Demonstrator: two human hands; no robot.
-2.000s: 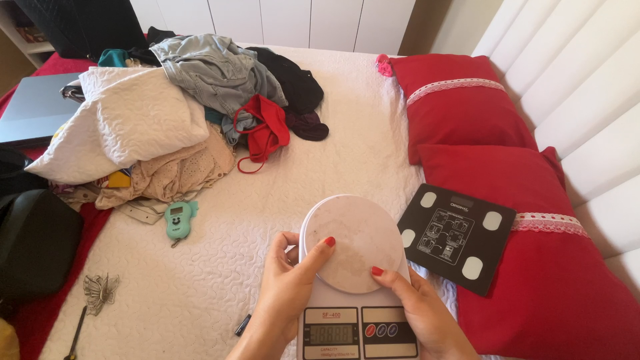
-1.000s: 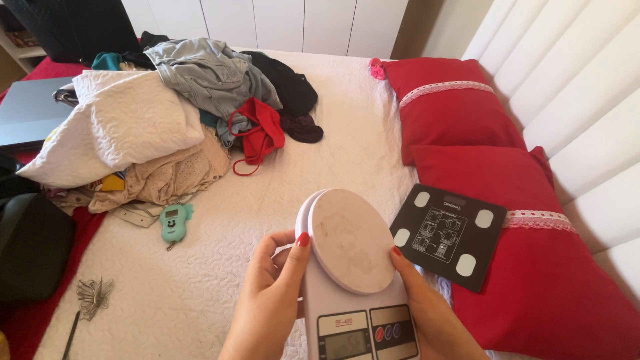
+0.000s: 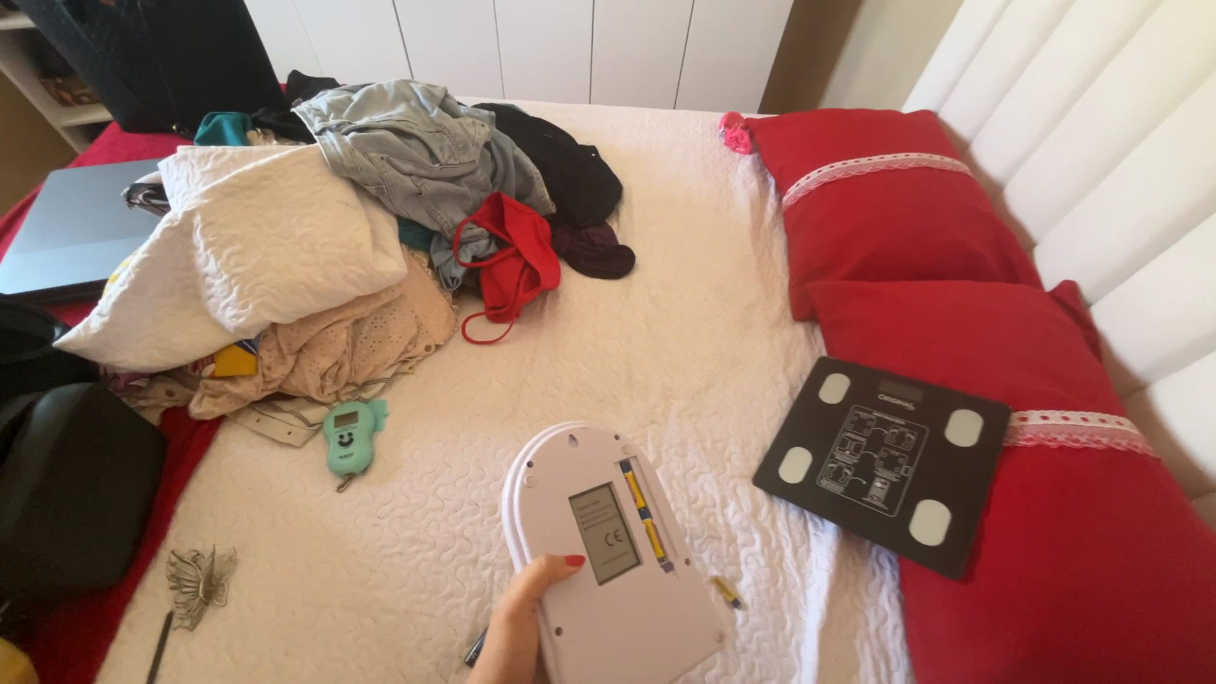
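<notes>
My left hand (image 3: 532, 617) grips a white kitchen scale (image 3: 608, 627) by its left side, thumb on the underside, which faces me. Two yellow and dark batteries (image 3: 645, 510) lie end to end in the scale's narrow open compartment. A grey label with writing sits beside them. Another small yellow battery (image 3: 727, 592) rests on the white quilted bedspread just right of the scale. My right hand is out of view. Farther right, a black bathroom scale (image 3: 883, 465) with pale oval pads leans on a red pillow.
A mint-green hanging scale (image 3: 350, 439) lies left of centre. Beyond it are a folded white quilted cloth (image 3: 285, 247), piled clothes (image 3: 408, 152) and a grey laptop (image 3: 71, 223). A black case (image 3: 81, 494) and a wire butterfly ornament (image 3: 198, 584) are at left; red pillows (image 3: 883, 218) at right.
The kitchen scale has been turned over, from its round platform and display to its underside with the batteries. My right hand has let go of it and left the view.
</notes>
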